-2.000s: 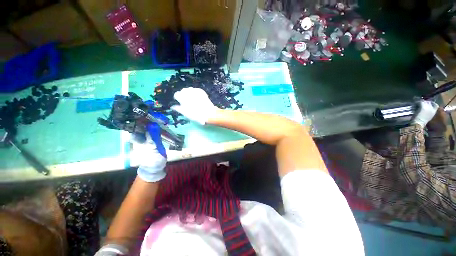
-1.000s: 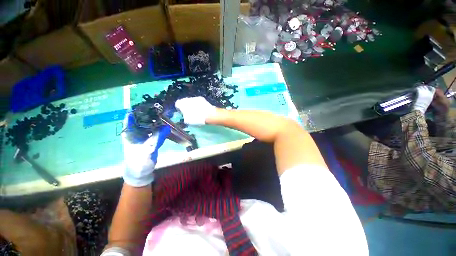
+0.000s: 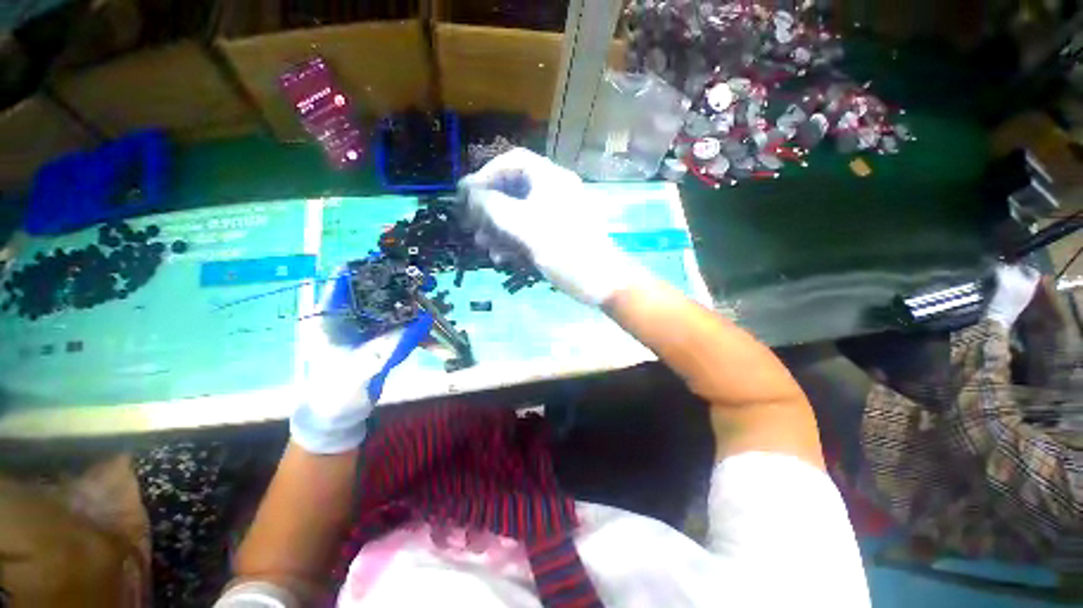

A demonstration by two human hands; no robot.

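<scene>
My left hand [image 3: 344, 378], in a white glove with blue fingers, is shut on a cluster of dark parts [image 3: 386, 297] above the mat. A dark bar [image 3: 445, 333] sticks out of the cluster towards the lower right. My right hand [image 3: 523, 214], in a white glove, is over the right side of the heap of small black parts [image 3: 430, 232] and hides much of it. Its fingers are bent; whether they hold a part cannot be seen.
A blue bin [image 3: 418, 152] stands behind the heap, another blue bin [image 3: 97, 181] at the left. A second black heap [image 3: 89, 271] lies left. A metal post [image 3: 582, 83], clear bag [image 3: 629, 125] and disc pile [image 3: 760, 101] are behind right. Another person's gloved hand [image 3: 1013, 292] is at right.
My right hand has moved right and back from beside the cluster to the heap's right side. My left hand still holds the cluster, slightly further right. The tool on the left mat is gone.
</scene>
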